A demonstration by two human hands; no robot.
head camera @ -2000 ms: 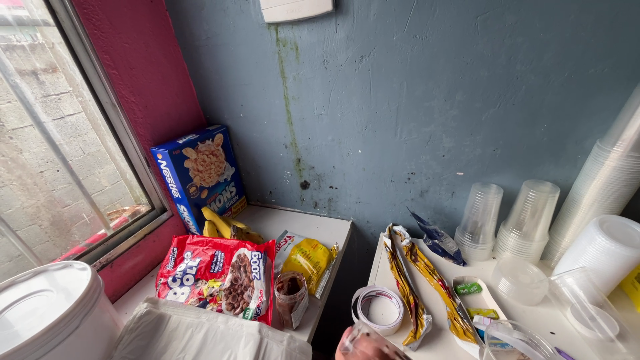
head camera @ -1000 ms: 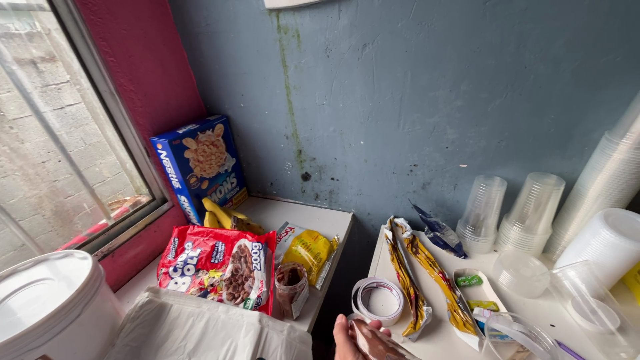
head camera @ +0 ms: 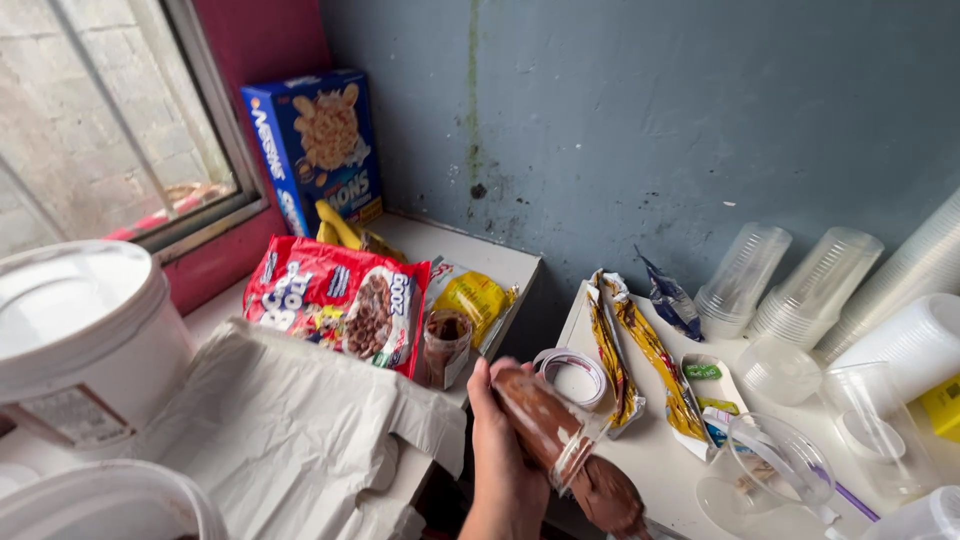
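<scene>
My left hand (head camera: 502, 450), at the bottom middle, holds a clear plastic cup (head camera: 544, 427) coated inside with brown chocolate cream. The cup is tilted, its mouth toward the lower right. At that mouth is a thick lump of chocolate cream (head camera: 609, 495), with some clear material at its lower end; whether it is in a bag or on a utensil cannot be told. Just beyond the hand lie a roll of tape (head camera: 574, 377) and another chocolate-smeared clear cup (head camera: 448, 345). My right hand is out of view.
White buckets (head camera: 82, 337) and white plastic sheeting (head camera: 285, 420) are at left. Behind them are a red cereal bag (head camera: 337, 300), a yellow packet (head camera: 472, 304), bananas (head camera: 341, 229) and a blue cereal box (head camera: 319, 150). Opened yellow wrappers (head camera: 652, 352) and stacked clear cups (head camera: 817, 285) occupy the right table.
My left hand has risen farther into view with the chocolate-coated cup. The cup's mouth and the lump of chocolate cream now show. The view has shifted somewhat.
</scene>
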